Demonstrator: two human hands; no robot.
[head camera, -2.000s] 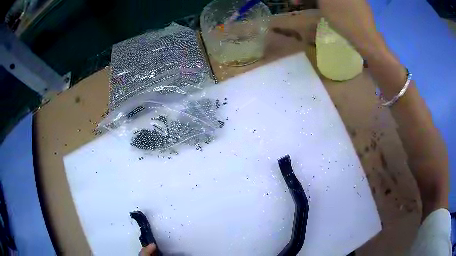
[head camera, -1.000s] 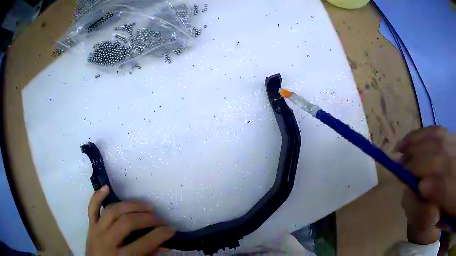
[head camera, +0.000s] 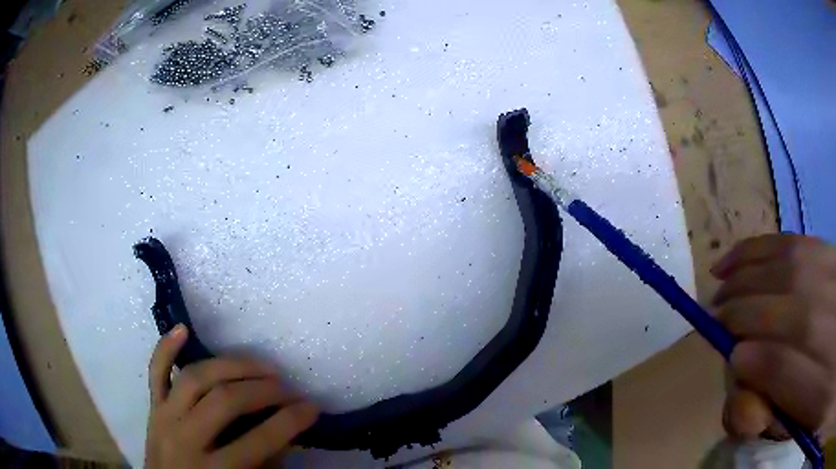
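A black curved frame (head camera: 543, 293) lies on a white foam sheet (head camera: 367, 220), its two ends pointing away from me. My left hand (head camera: 220, 403) holds the frame at its lower left, with fingers over the curve. A small toothed block shows at the middle of the curve near the bottom edge. My right hand (head camera: 775, 334) grips a brush (head camera: 642, 263) with a blue handle. The brush's orange bristles touch the frame just below the tip of its right end. Whether grease is on the bristles cannot be told.
A clear plastic bag (head camera: 316, 27) with small dark balls (head camera: 192, 64) spilling from it lies at the far left of the sheet. Stained brown board (head camera: 683, 110) shows around the sheet. A blue sheet (head camera: 779, 101) is at the right.
My right hand was up by the cup and now holds the brush to the frame's right end. The left hand has come fully into view. The view has tilted down, so cup and yellow container are gone.
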